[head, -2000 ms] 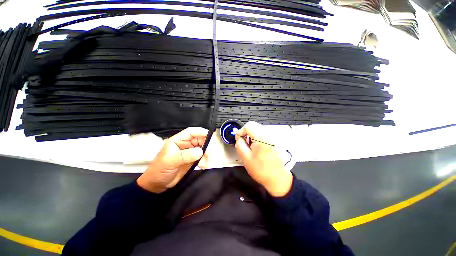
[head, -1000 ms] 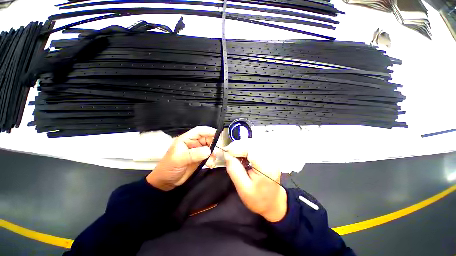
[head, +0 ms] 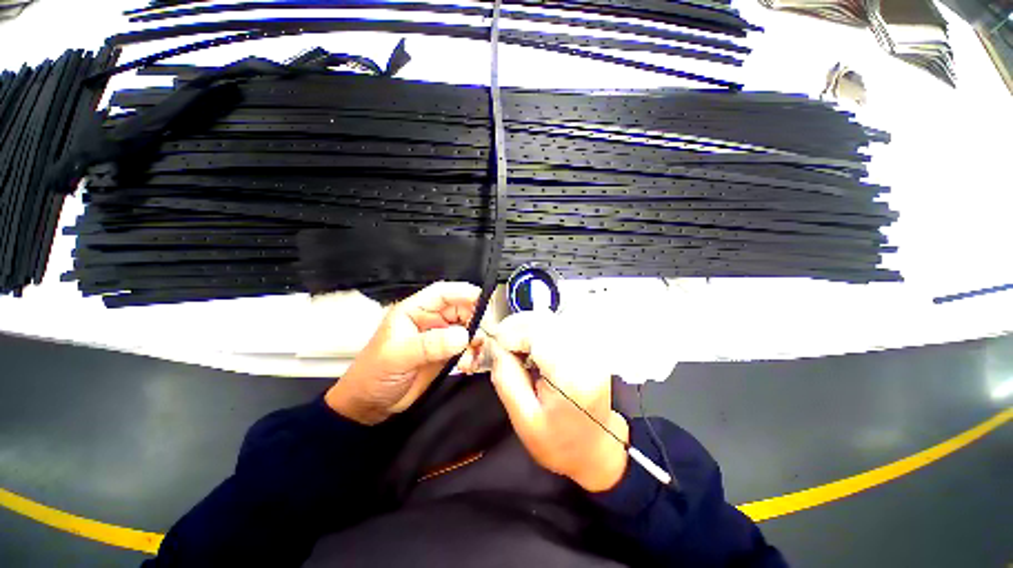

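My left hand holds a narrow black leather strap between thumb and fingers. The strap runs away from me across a wide pile of punched black straps. My right hand is close beside the left and holds a thin dark applicator with a whitish far end over the wrist. Its tip is near the strap's edge; exact contact is hard to see. A small round dark pot with a pale rim stands just beyond my right hand. Part of the right hand is washed out by glare.
More black straps lie beyond the pile, and another bundle is at the left. A dark tangled strip lies on the pile. A small beige scrap and stacked panels are at the far right. A single strip lies right.
Since two seconds ago my right hand has moved from the pot to the strap. Over the last second the applicator has tilted, its whitish end lower and nearer me. My left hand keeps its hold.
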